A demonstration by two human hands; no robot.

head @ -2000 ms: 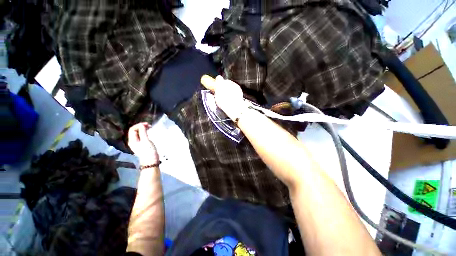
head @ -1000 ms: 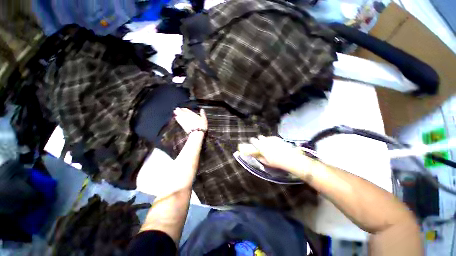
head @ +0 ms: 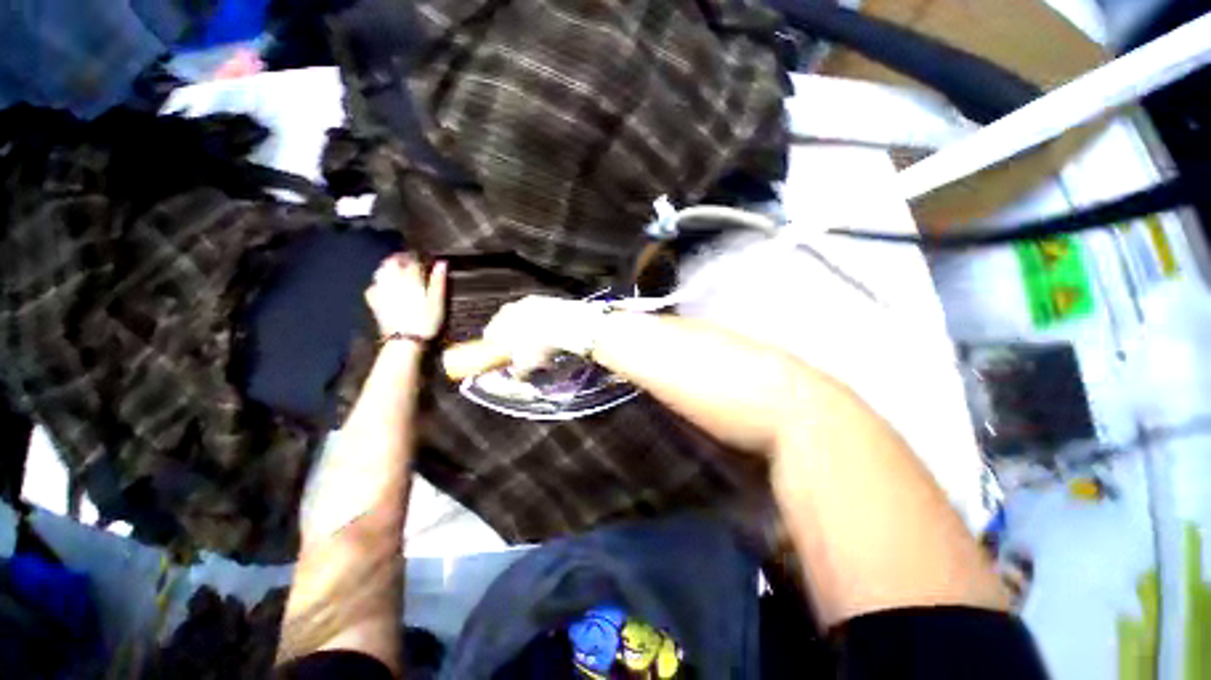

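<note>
A dark plaid garment piece point(head: 571, 468) lies flat in front of me on the padded board, whose plain dark rounded end point(head: 303, 326) shows at left. My right hand point(head: 542, 332) is closed on the handle of the steam iron point(head: 551, 396), whose plate rests on the plaid piece, its outline blurred. My left hand point(head: 408, 299) lies at the piece's upper left edge, beside the board end, fingers partly hidden; I cannot tell whether it grips the cloth.
A large plaid pile point(head: 571, 120) lies beyond my hands, another plaid pile point(head: 146, 306) at left. A white hose point(head: 1036, 126) and black cable run right. The thin padded arm point(head: 916, 60), cardboard point(head: 1003, 193) and dark iron rest point(head: 1029, 396) are at right.
The iron has moved left across the plaid piece with my right hand, towards my left hand. My left hand stays near the board end. The whole view has shifted.
</note>
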